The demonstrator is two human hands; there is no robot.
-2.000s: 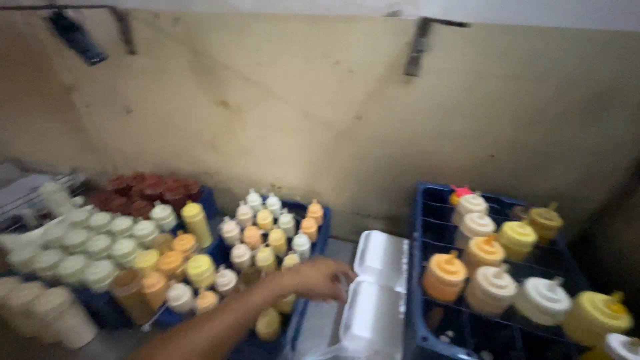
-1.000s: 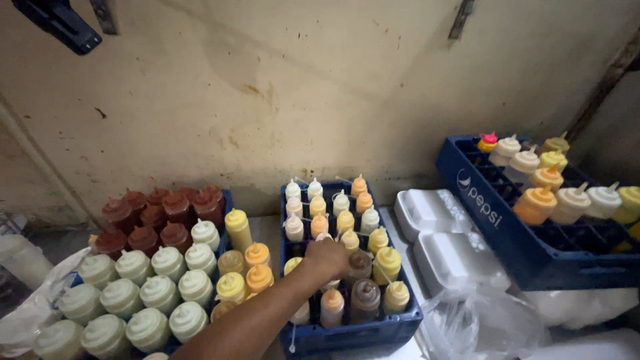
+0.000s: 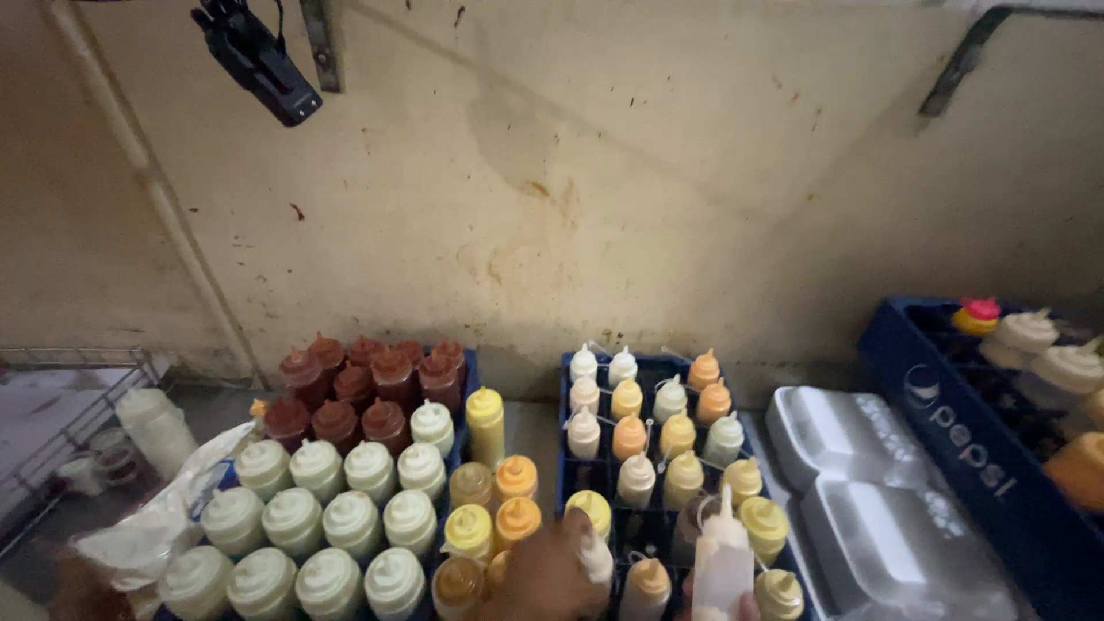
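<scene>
My left hand (image 3: 548,573) is blurred at the bottom centre. Its fingers are beside a pale bottle top (image 3: 595,559) and a yellow-capped squeeze bottle (image 3: 590,511); whether they grip anything is unclear. To its right, at the bottom edge, the fingertips of my right hand (image 3: 749,607) close around a clear squeeze bottle (image 3: 723,565) with pale contents and a pointed nozzle. That bottle is above a blue divided crate (image 3: 572,474) of small squeeze bottles in white, orange and yellow. Most of my right hand lies out of view.
Pale green (image 3: 328,582) and dark red squeeze bottles (image 3: 335,423) crowd the left side. Two white foam boxes (image 3: 897,543) lie right of the middle crate. A blue Pepsi crate (image 3: 936,431) stands far right. A wire rack (image 3: 78,352) and a blurred brown shape (image 3: 90,591) are at left.
My left hand has drawn back toward the bottom edge from among the bottles in the middle crate. My right hand has come into view with a squeeze bottle. The view has shifted left.
</scene>
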